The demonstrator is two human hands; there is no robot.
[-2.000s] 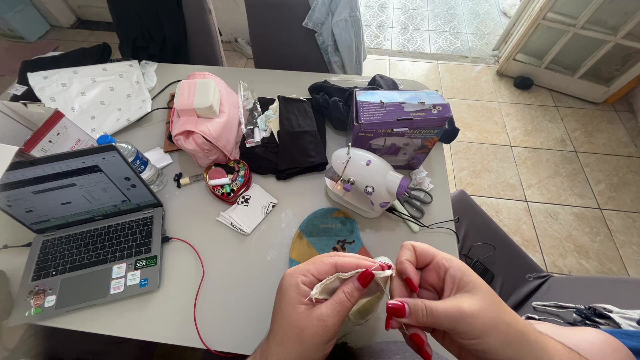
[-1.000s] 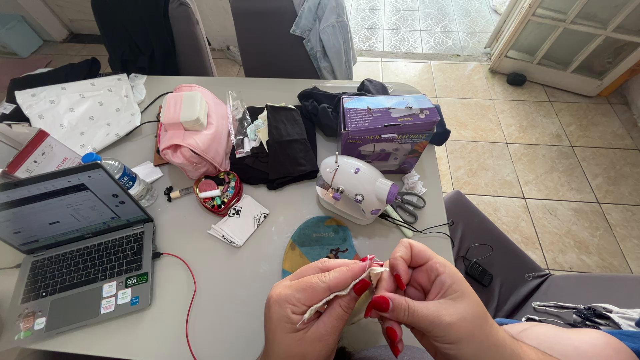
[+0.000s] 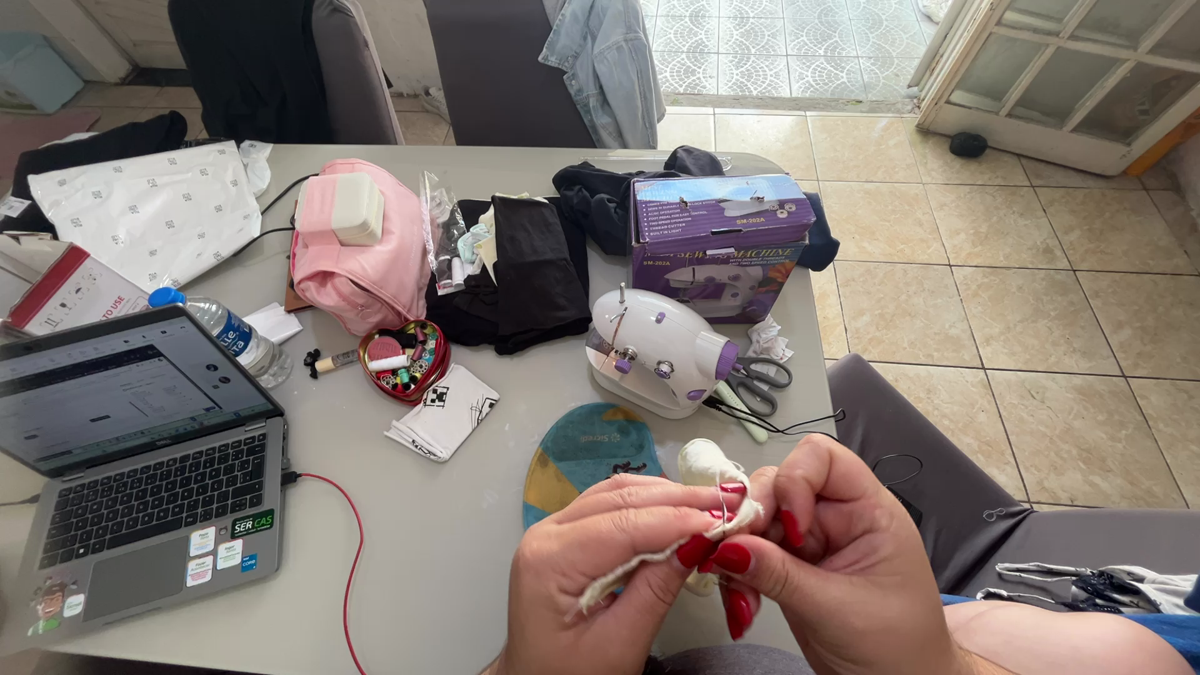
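Observation:
A piece of cream fabric [image 3: 708, 464] is pinched between the fingers and thumb of my left hand [image 3: 609, 553], its rolled edge running down to the left. My right hand [image 3: 844, 544] touches the same fabric from the right, fingertips at its edge. A thin thread or needle shows near the fingertips; which one, I cannot tell. Beneath and behind the hands lies a round blue and yellow mat [image 3: 591, 450] with small dark bits on it. Beyond it stands a white and purple mini sewing machine [image 3: 656, 347], with grey-handled scissors [image 3: 757, 382] at its right.
An open laptop [image 3: 159, 487] with a red cable is at the left, near a water bottle [image 3: 225, 333]. A heart-shaped sewing tin [image 3: 405, 361], folded printed cloth [image 3: 445, 412], pink bag [image 3: 361, 253], black cloth [image 3: 539, 272] and sewing machine box [image 3: 717, 248] lie farther back.
Both hands remain together at the cream fabric. More of the fabric shows above the fingers than one second ago, and the right fingers have shifted slightly.

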